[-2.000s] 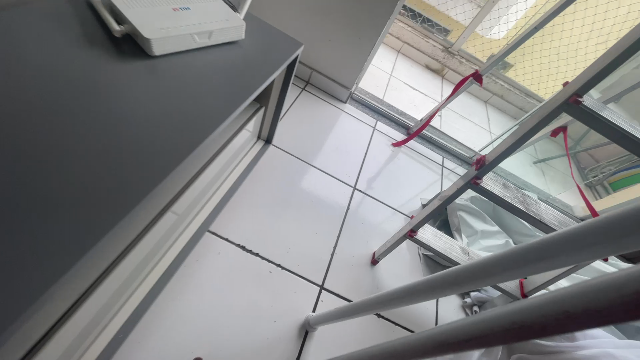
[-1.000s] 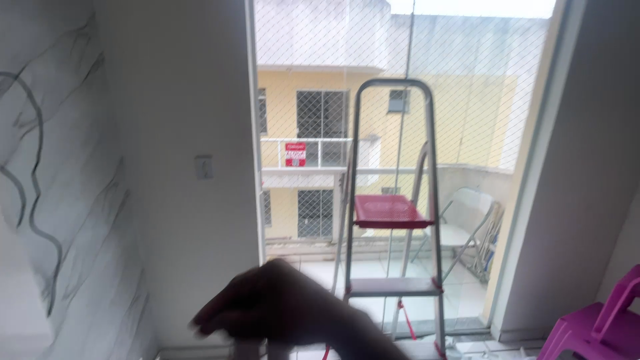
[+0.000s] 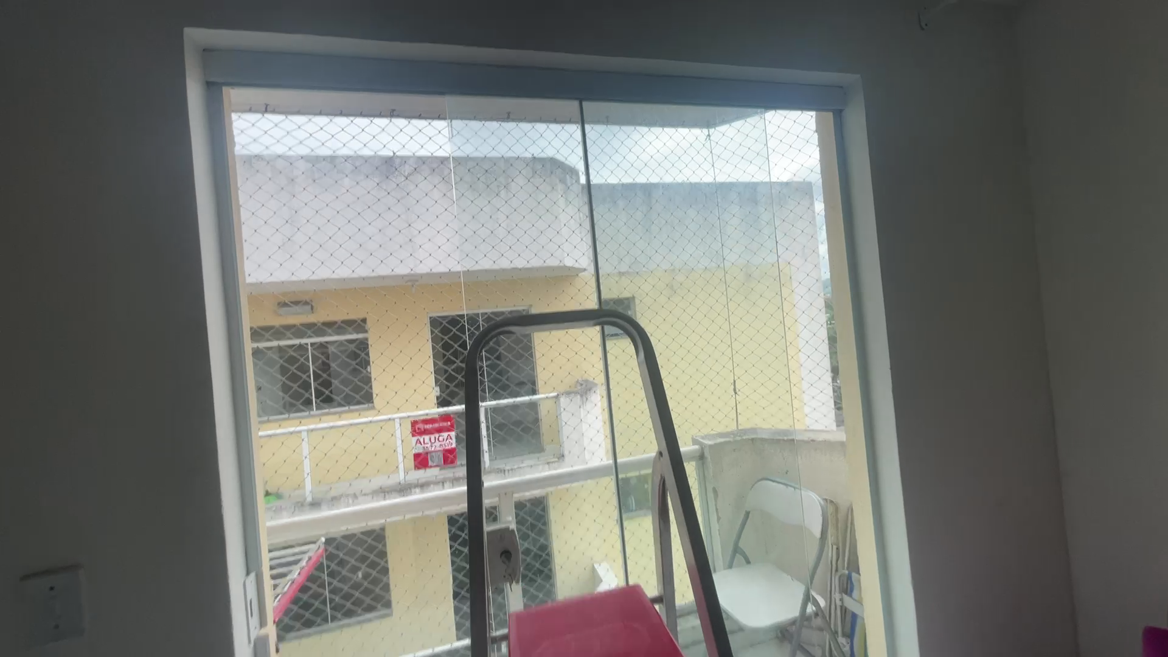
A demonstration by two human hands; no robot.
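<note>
Neither of my hands shows in the head view now. A stepladder with a rounded metal top rail [image 3: 558,319] stands upright at the lower middle, in front of the glass door. Its red top step [image 3: 593,624] shows at the bottom edge; the lower steps are out of view. Behind the ladder, glass panels [image 3: 675,383] fill a pale door frame [image 3: 205,328]. A lock [image 3: 504,555] on the glass shows through the left side of the ladder's rail.
Beyond the glass are a safety net, a balcony railing [image 3: 365,511] and a white folding chair [image 3: 762,593] at the right. A wall switch plate [image 3: 53,604] is at the lower left. A magenta object [image 3: 1154,641] shows at the right edge.
The view has swung up from the tiled floor to the glass door. The dark, blurred hand seen low in front of the ladder one second ago is out of view.
</note>
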